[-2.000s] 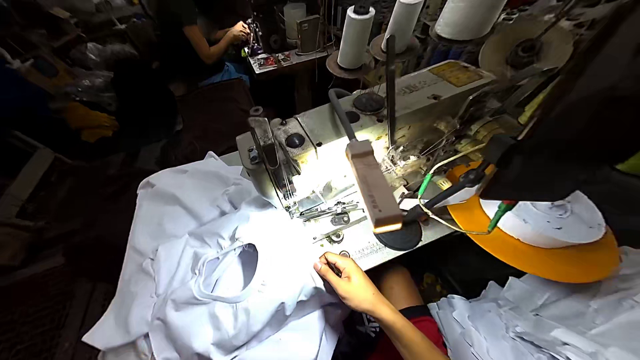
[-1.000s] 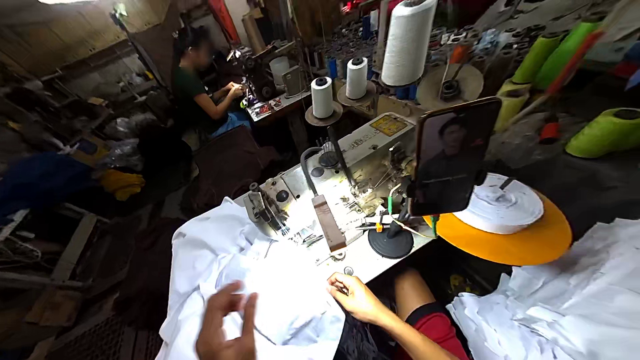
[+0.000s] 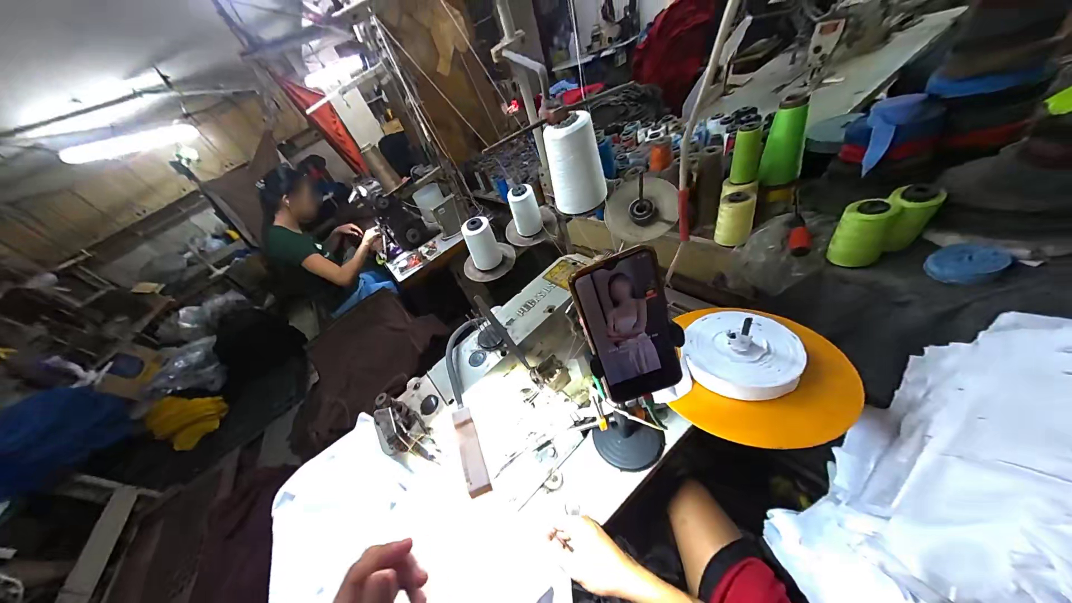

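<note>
White fabric (image 3: 335,494), very brightly lit, lies over the front left of the sewing machine's table. Above it, at the bottom edge of the view, is my left hand (image 3: 385,571), fingers loosely curled, with nothing visible in them. My right hand (image 3: 586,553) rests at the fabric's right part, fingertips bent; glare hides whether they pinch the cloth. Behind the hands stands an industrial sewing machine (image 3: 523,314) with a lamp bar (image 3: 473,452) hanging over its bed. A phone (image 3: 628,325) on a round black stand (image 3: 628,444) is to the right of the needle area.
A roll of white tape (image 3: 745,368) lies on an orange disc (image 3: 829,402) at right, beside a pile of white cut fabric (image 3: 963,469). White thread cones (image 3: 575,163) stand behind the machine, green cones (image 3: 858,234) farther right. Another person (image 3: 301,251) sits at a machine at back left.
The view has swung upward a lot. Two seconds ago only my right hand showed, at the white garment with its round opening; my left hand came into view one second ago.
</note>
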